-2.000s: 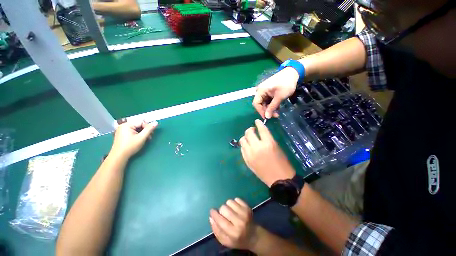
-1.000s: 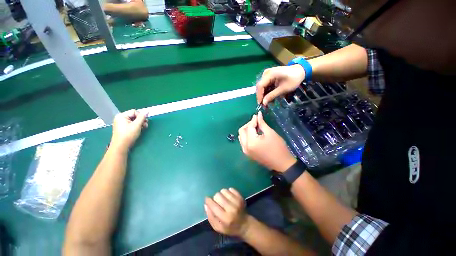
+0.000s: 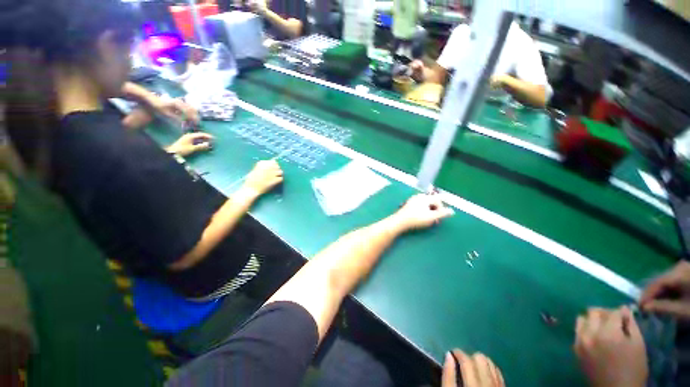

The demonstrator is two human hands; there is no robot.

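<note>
My left hand (image 3: 425, 212) rests on the green bench at the foot of the pale upright post, its fingers curled; whether it holds anything cannot be told. My right hand (image 3: 474, 372) is at the bottom edge, partly cut off, with only its fingers in view; its grip cannot be told. A little pile of pale specks (image 3: 471, 258) lies on the bench to the right of my left hand. A small dark component (image 3: 548, 319) lies further right, near another person's hand (image 3: 611, 344).
A pale post (image 3: 458, 106) stands behind my left hand. A filled bag (image 3: 349, 187) and clear empty blister trays (image 3: 291, 136) lie to the left. A person in black (image 3: 144, 196) sits at left. Another person's second hand (image 3: 669, 293) is at the right edge. A red-green bin (image 3: 594, 147) stands across.
The view has swung left, bringing the seated person and empty trays in and putting the loaded tray mostly out. My left hand stays by the post's foot. My right hand is now cut off.
</note>
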